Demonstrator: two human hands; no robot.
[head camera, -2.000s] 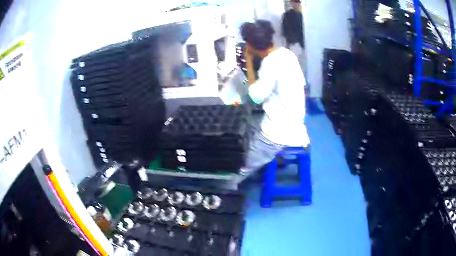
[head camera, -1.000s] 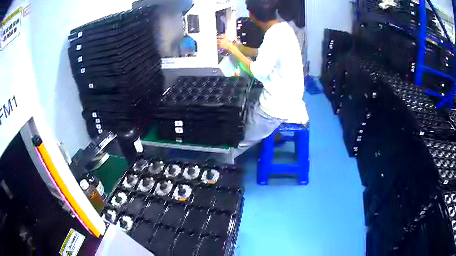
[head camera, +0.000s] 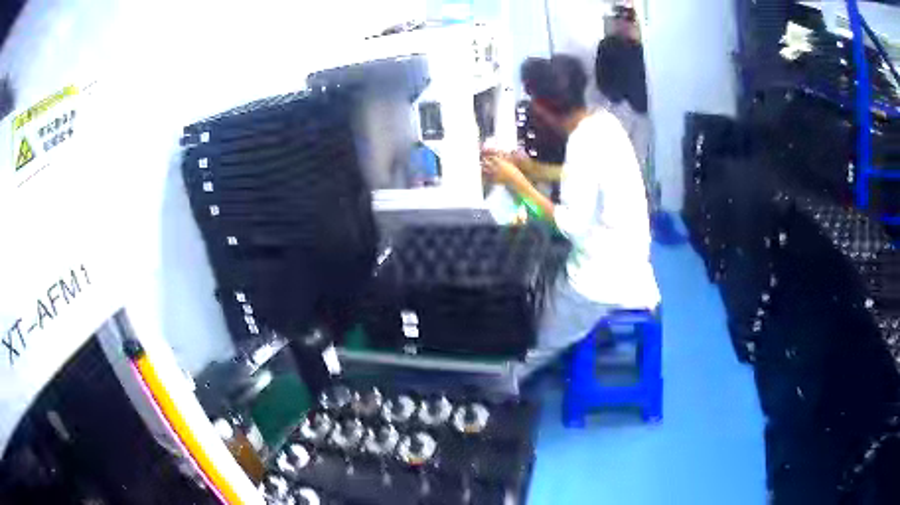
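Note:
Neither of my hands is in the picture. Nearest in front of me is a black component tray (head camera: 444, 473) with silver round pieces (head camera: 415, 447) in its back and left pockets; its near part is cut off by the bottom edge. To its left stands the white machine (head camera: 128, 227) marked XT-AFM1, with a yellow-orange strip (head camera: 183, 424) at its dark opening. Small brown bottles (head camera: 240, 446), blurred, stand between the machine and the tray.
A tall stack of black trays (head camera: 281, 217) and a lower stack (head camera: 444, 296) stand behind. A person in white (head camera: 607, 212) sits on a blue stool (head camera: 614, 370); another person (head camera: 622, 74) stands farther back. Dark tray stacks (head camera: 780, 266) line the blue floor (head camera: 651, 454) at right.
The view has swung up and to the left since one second ago, so the tray sits lower in the picture and more of the machine's label shows. The seated person's hands stay raised.

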